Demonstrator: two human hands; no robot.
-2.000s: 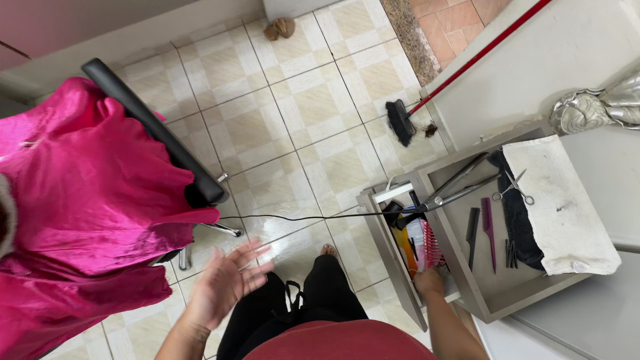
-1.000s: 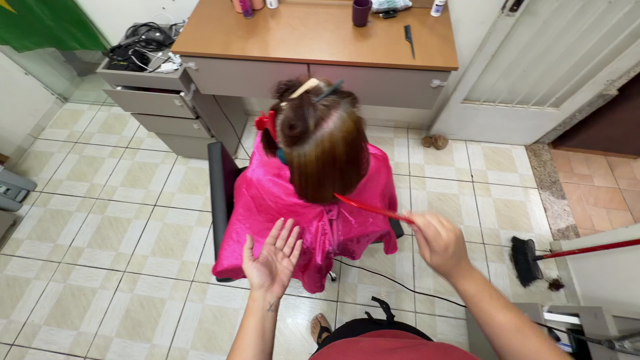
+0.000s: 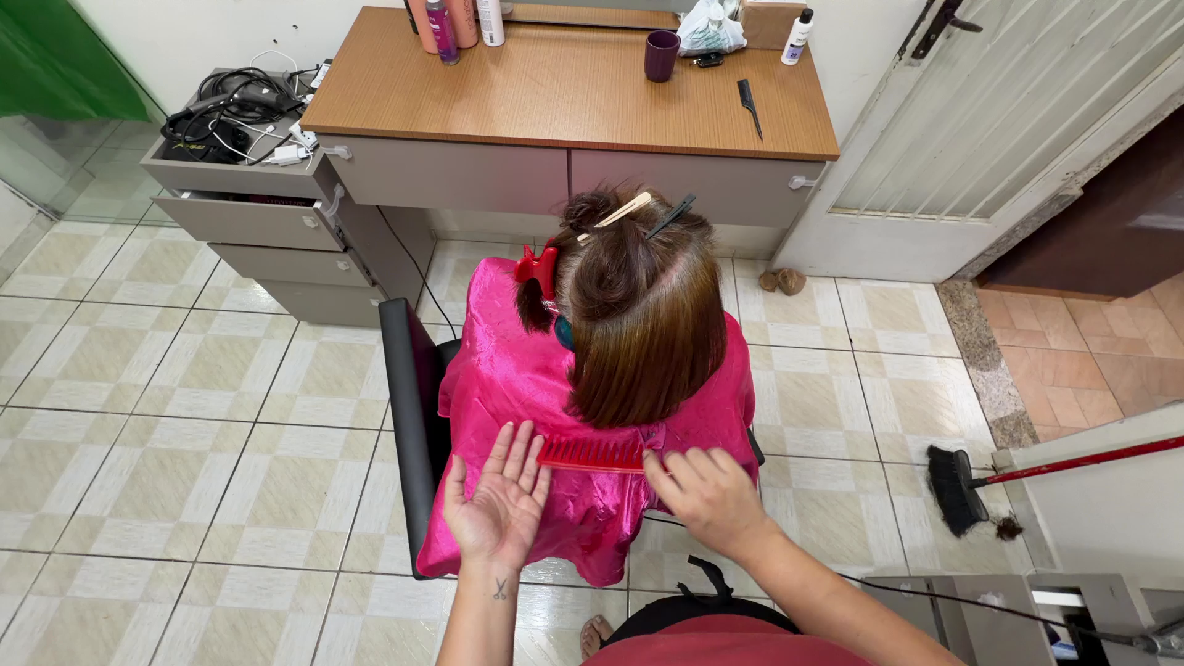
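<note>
My right hand grips one end of a red wide-tooth comb, held level over a pink satin cape. My left hand is palm up with nothing in it, its fingertips close to the comb's other end. Just ahead, a seated person seen from behind has straight brown hair hanging loose at the back and right. Hair on top is pinned by a pale clip and a dark clip. A red claw clip holds a section at the left.
A wooden counter holds bottles, a purple cup and a black tail comb. Cables lie on a drawer unit at the left. A broom and a black cord are at the right. The chair's black armrest stands left.
Two seconds ago my right hand was in the drawer at the right; one second ago it held the red comb near the hair ends. The view has swung toward the seated person.
</note>
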